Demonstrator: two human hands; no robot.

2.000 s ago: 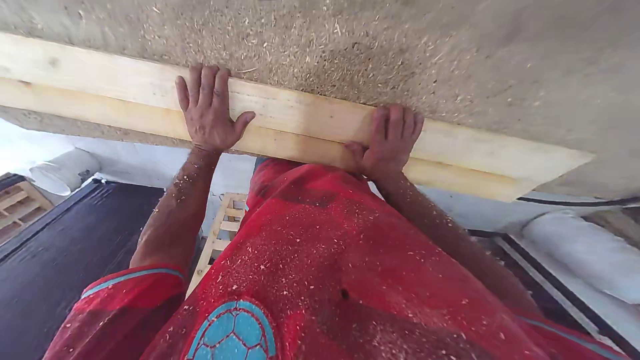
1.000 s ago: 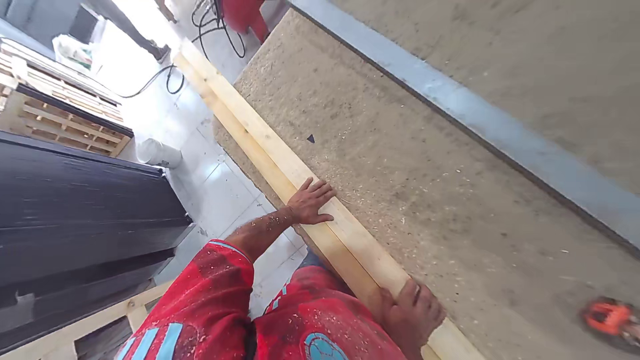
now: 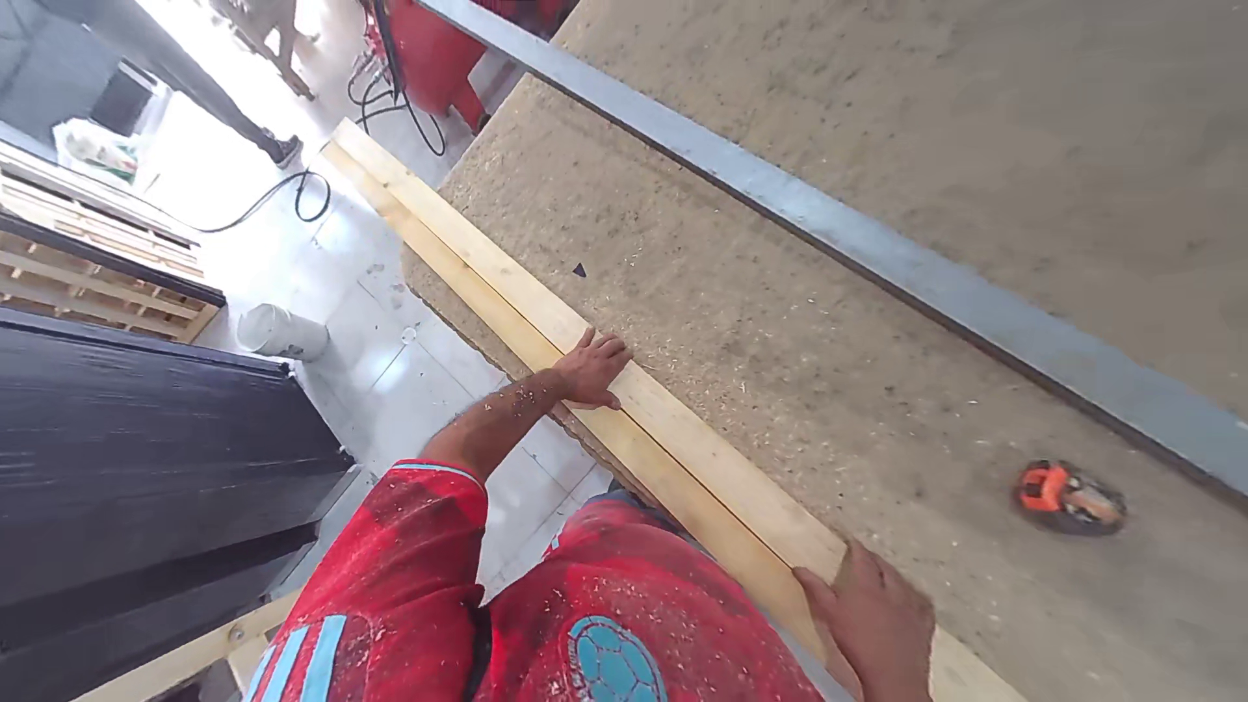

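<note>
Two long pale wooden boards lie side by side along the near edge of a dusty work table [image 3: 682,283], the outer board [image 3: 468,229] farther onto the table and the inner board [image 3: 507,322] nearer my body. Across both boards rests my left hand [image 3: 592,370], its fingers over the outer one. My right hand [image 3: 873,614] lies over the boards lower down, fingers on the outer board's far edge and thumb toward the seam. Whether it grips them is unclear. Sawdust covers the table top, my shirt and my left forearm.
A grey metal bar [image 3: 838,219] crosses the table. An orange and black tool [image 3: 1071,497], blurred, lies at right. A white bucket [image 3: 281,332], black cable [image 3: 314,195], red tank [image 3: 429,54] and slatted wooden frames [image 3: 93,283] stand beyond. A person's leg [image 3: 210,88] shows upper left.
The view has turned strongly, bringing the metal bar and orange tool into sight. Both hands stay on the boards throughout.
</note>
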